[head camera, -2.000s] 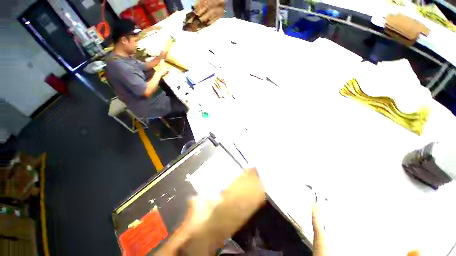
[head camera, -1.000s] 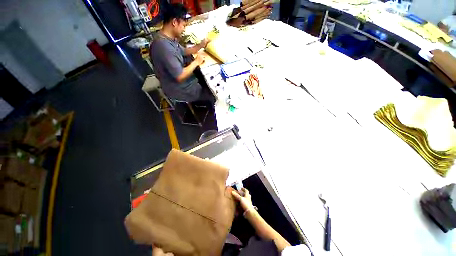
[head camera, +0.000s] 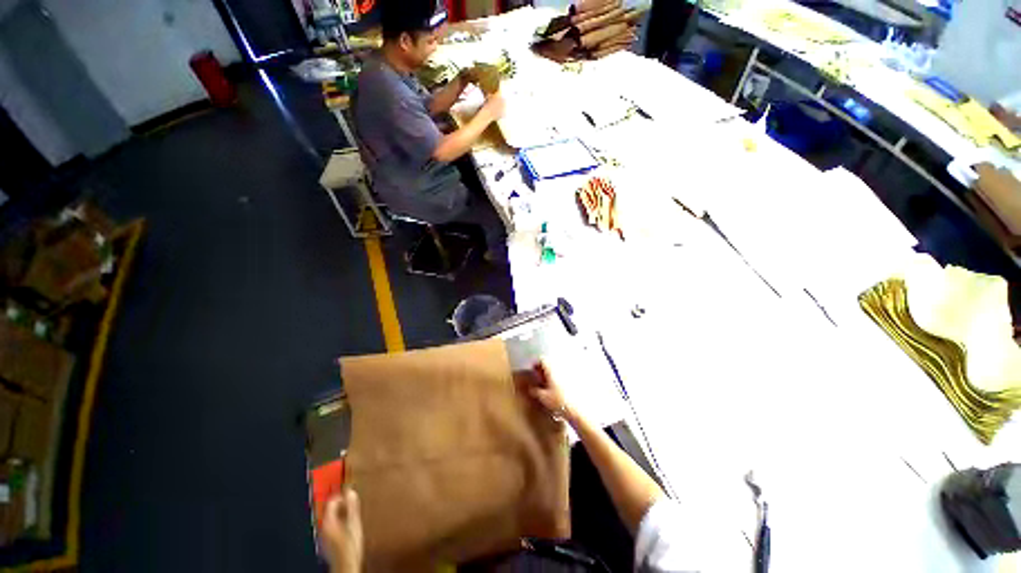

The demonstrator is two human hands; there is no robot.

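A large brown leather bag body [head camera: 448,448] is spread over the grey work board [head camera: 327,425] in front of me, with a faint seam across it. My left hand [head camera: 343,526] is at its lower left edge, the fingers partly hidden, beside an orange-red sheet [head camera: 327,484]. My right hand [head camera: 545,394] grips its upper right edge. The near edge of the bag body runs towards the bottom of the picture and is a little blurred.
The long white table [head camera: 694,369] runs along my right, bearing a hammer [head camera: 762,532], a yellow stack [head camera: 935,358], a grey stack [head camera: 983,509] and a blue tray [head camera: 558,159]. A seated co-worker [head camera: 409,134] is beyond. A bucket [head camera: 479,313] stands behind the board.
The bag body has turned and now lies squarer to me, covering more of the board. My left hand has moved up its left edge. The view has shifted slightly.
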